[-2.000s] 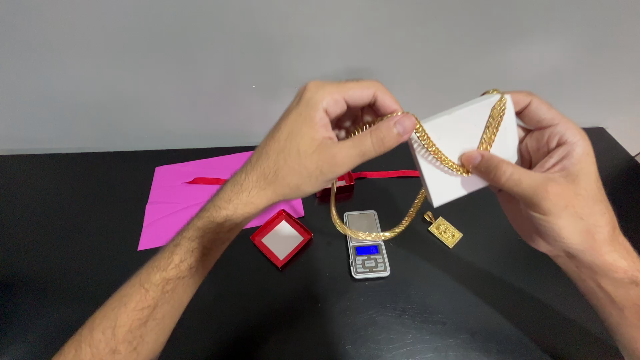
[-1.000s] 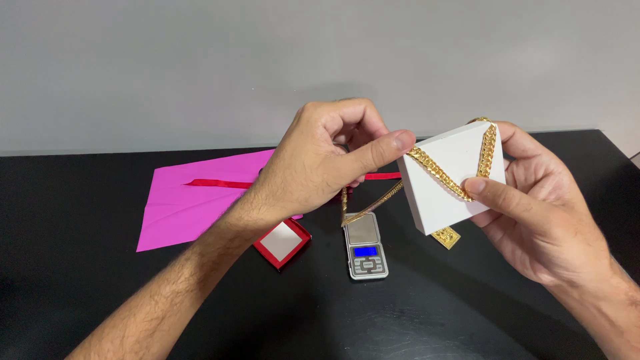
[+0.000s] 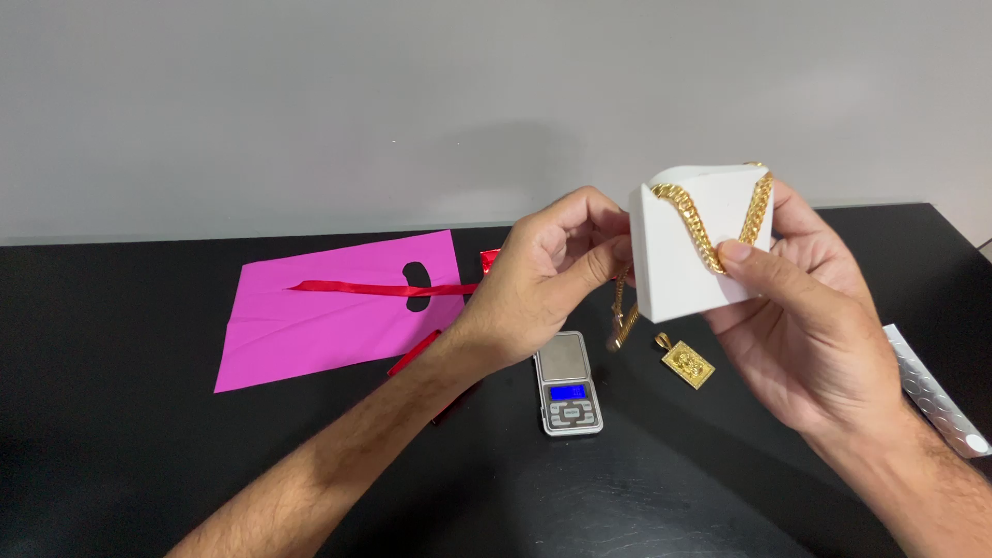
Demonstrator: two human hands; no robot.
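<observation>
My right hand (image 3: 814, 302) grips a white card display box (image 3: 674, 271) from its right side, the thumb pressing a gold chain necklace (image 3: 692, 225) against the front. The chain hangs in a V over the box's top corners. At the box's left edge, my left hand (image 3: 554, 271) has its fingers curled; they are partly behind the box and appear to hold the chain's loose part, which dangles below them. Under this hangs a digital pocket scale (image 3: 570, 384) lying on the black table with its display lit. A rectangular gold pendant (image 3: 687, 364) lies right of the scale.
A pink plastic bag (image 3: 333, 333) lies flat at the left with a red ribbon (image 3: 356, 289) across it. Red box parts (image 3: 413, 353) are partly hidden by my left arm. A silvery patterned strip (image 3: 934, 395) lies at the right edge, and a grey wall (image 3: 310, 116) stands behind the table (image 3: 256, 473).
My left hand has moved from the box's top left corner down to its left edge. The loose part of the chain, earlier a wide loop over the scale, now hangs in a small loop beside the box.
</observation>
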